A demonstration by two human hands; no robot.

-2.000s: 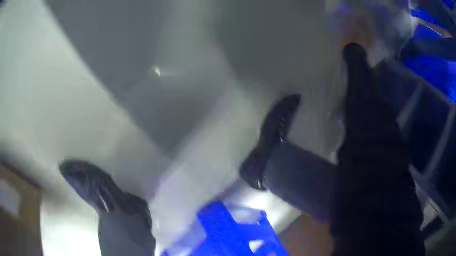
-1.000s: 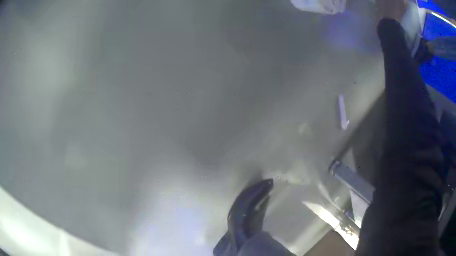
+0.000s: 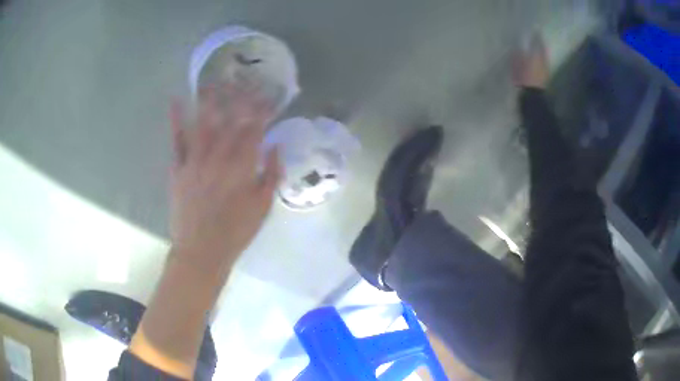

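Two white round housings lie close together on the grey surface. The upper housing (image 3: pixel 282 63) shows its hollow inside with a small dark mark. The lower housing (image 3: pixel 317 152) shows small dark openings. My left hand (image 3: pixel 224 149) is over them, fingers spread and blurred, overlapping the upper housing's lower edge; its thumb is beside the lower housing. I see no object held in it. My right hand (image 3: pixel 531 63) is small and blurred at the upper right, at the end of a dark sleeve; whether it holds anything is unclear.
A blue plastic stool (image 3: pixel 350 346) is at the bottom centre. A dark shoe (image 3: pixel 403 197) and grey trouser leg are right of centre; another shoe (image 3: pixel 112 312) is lower left. A cardboard box (image 3: pixel 37 338) is at the bottom left corner. A metal frame (image 3: pixel 634 268) stands at the right.
My left hand has come into view over the two white housings, which were not in view before. The view has shifted, bringing the stool and box back. My right arm remains stretched at the right.
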